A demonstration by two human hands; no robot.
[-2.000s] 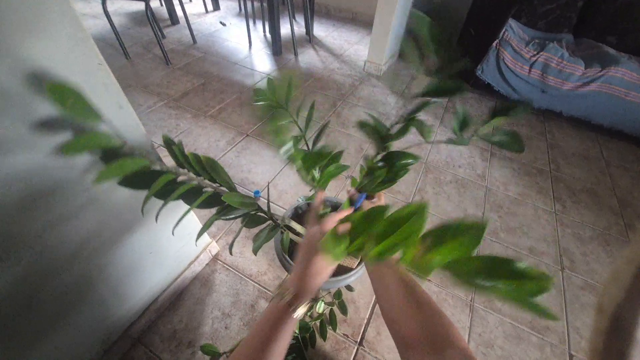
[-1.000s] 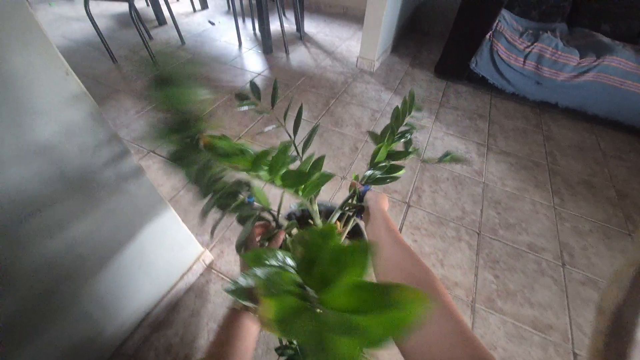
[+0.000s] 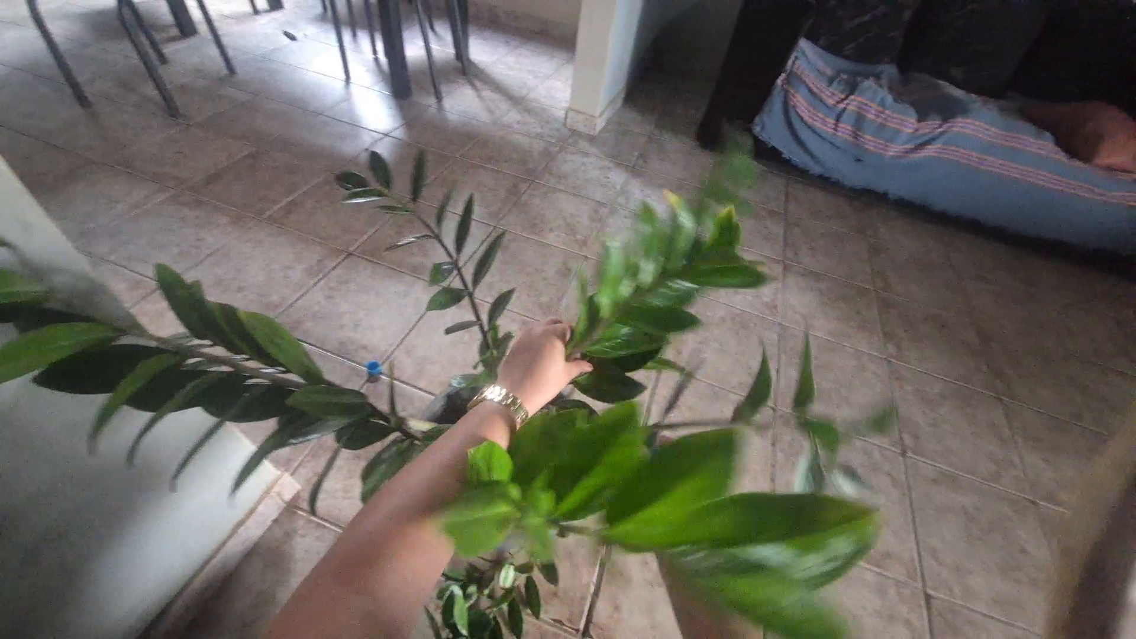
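A ZZ plant (image 3: pixel 337 399) with long arching stems of glossy green leaves spreads across the view. My left hand (image 3: pixel 540 364), with a gold-coloured watch or bracelet (image 3: pixel 499 404) on the wrist, is closed around a leafy stem (image 3: pixel 635 328) that leans to the upper right. Of my right arm, part of the forearm (image 3: pixel 679 595) and a bit of skin near the plant's middle show; leaves cover the hand, and what it holds cannot be seen. A small blue piece (image 3: pixel 374 368) shows by the left stems. The pot is mostly hidden.
A tiled floor (image 3: pixel 852 373) surrounds the plant. On the left is a pale wall (image 3: pixel 106 524). Dark chair legs (image 3: pixel 390 53) stand at the back, beside a white pillar (image 3: pixel 596 71). Blue striped cloth (image 3: pixel 932 151) drapes a dark sofa. A smaller plant (image 3: pixel 488 603) is below.
My left hand has moved from low at the plant's left side up to a stem near its middle. My right hand, partly in view earlier, is now behind leaves. The stems have swung about.
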